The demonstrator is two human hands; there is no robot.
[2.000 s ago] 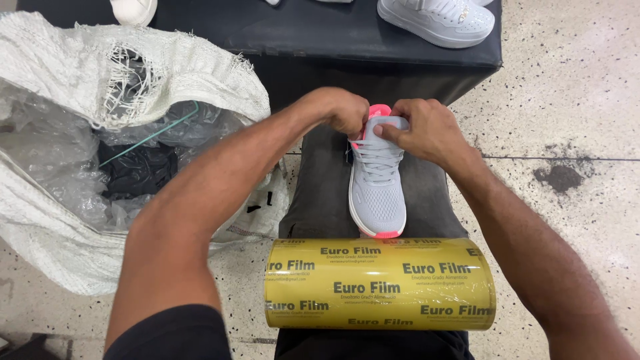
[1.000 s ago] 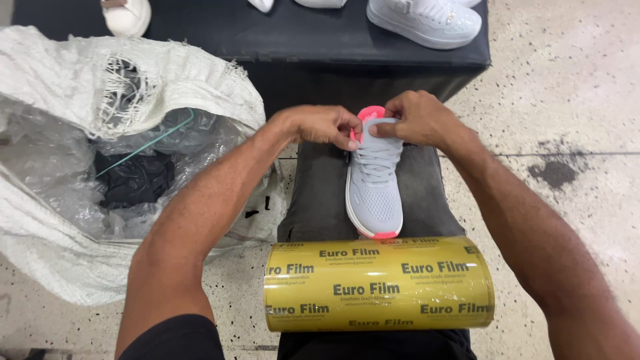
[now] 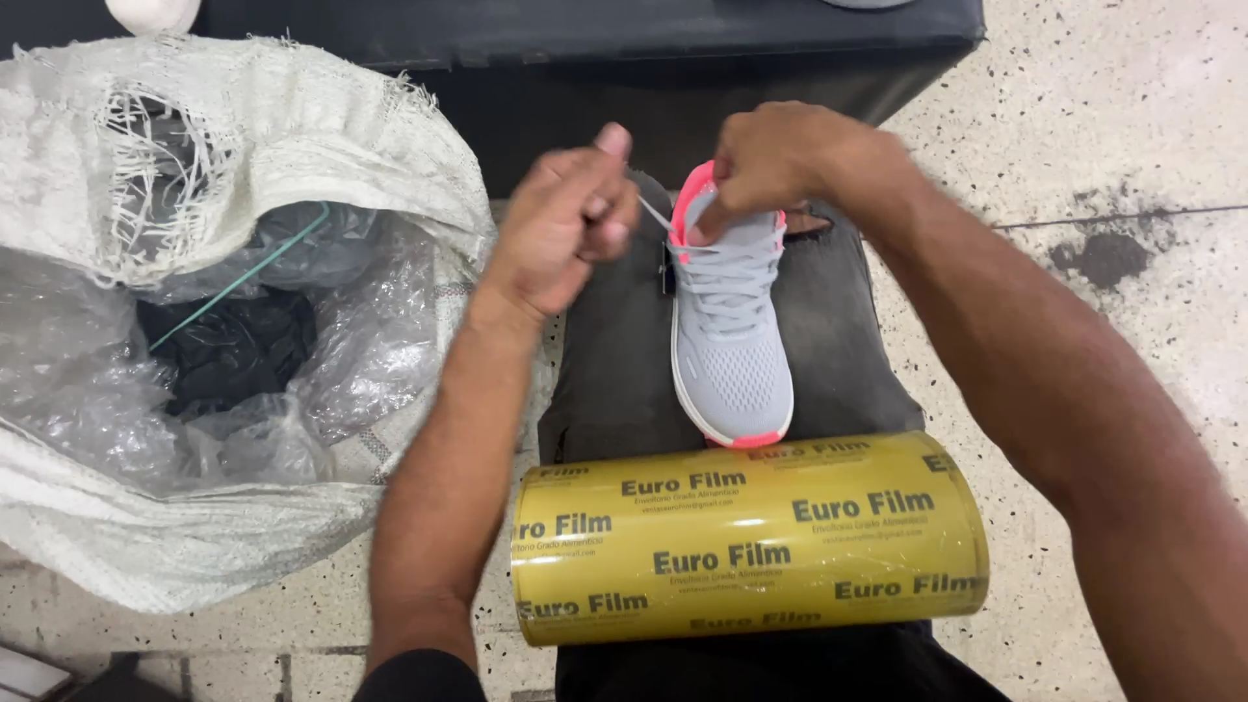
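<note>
A light grey sneaker with a pink collar and pink toe edge rests on the dark trousers of my lap, toe towards me. My left hand, somewhat blurred, is raised to the left of the shoe and closed on a shoelace, pulled taut from the top eyelets. With its fingers bent down into the shoe's opening, my right hand touches the tongue; its fingertips are partly hidden. Nearer to me, across my lap, lies a yellow roll of plastic film, touching or almost touching the toe.
At the left stands an open white woven sack with clear and black plastic inside and a green strap across it. A black padded bench runs along the far side, bearing a pale shoe. Speckled floor shows at the right.
My left hand has moved away from the shoe's collar to the left, drawing a lace out straight. My right hand has shifted to reach down into the opening. The view has tipped downwards.
</note>
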